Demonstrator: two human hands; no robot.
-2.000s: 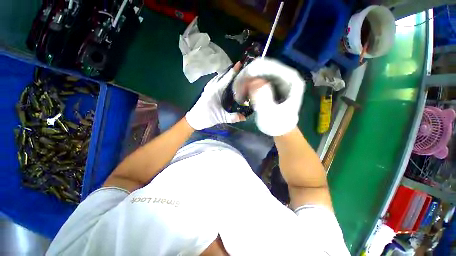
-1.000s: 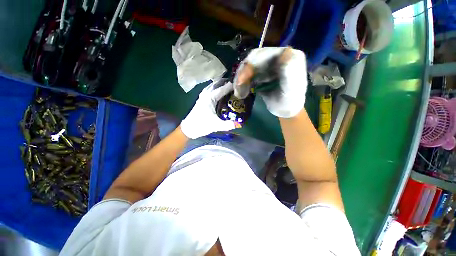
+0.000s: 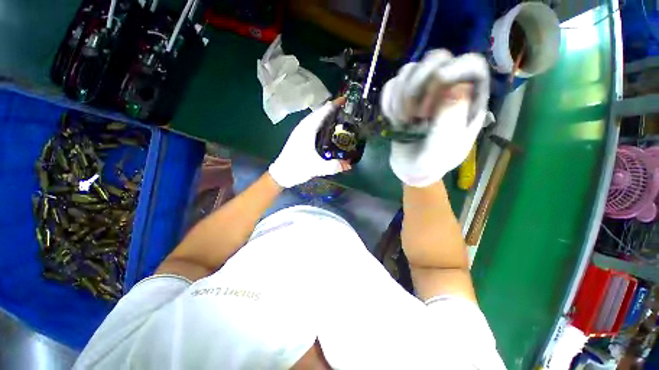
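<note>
A black lock housing (image 3: 341,141) stands at the near side of the mat, its open side with metal parts and a round brass-coloured part facing up. A long thin silver rod (image 3: 377,50) sticks out from its far end. My left hand (image 3: 305,150), in a white glove, grips the housing's left side. My right hand (image 3: 436,119), gloved and blurred, is curled just right of the housing, apart from it. A slim dark green tool (image 3: 402,135), perhaps pliers, shows at its fingers; most of it is hidden.
White crumpled cloth (image 3: 287,85) lies left of the housing. More black housings (image 3: 144,83) stand far left, above a blue bin (image 3: 144,209) of dull brass parts. At right are a white bucket (image 3: 543,40), yellow handle (image 3: 468,170), wooden-handled hammer (image 3: 490,195) and green conveyor (image 3: 556,173).
My right hand has moved right, off the housing, uncovering its metal parts and the rod's base. My left hand still holds the housing.
</note>
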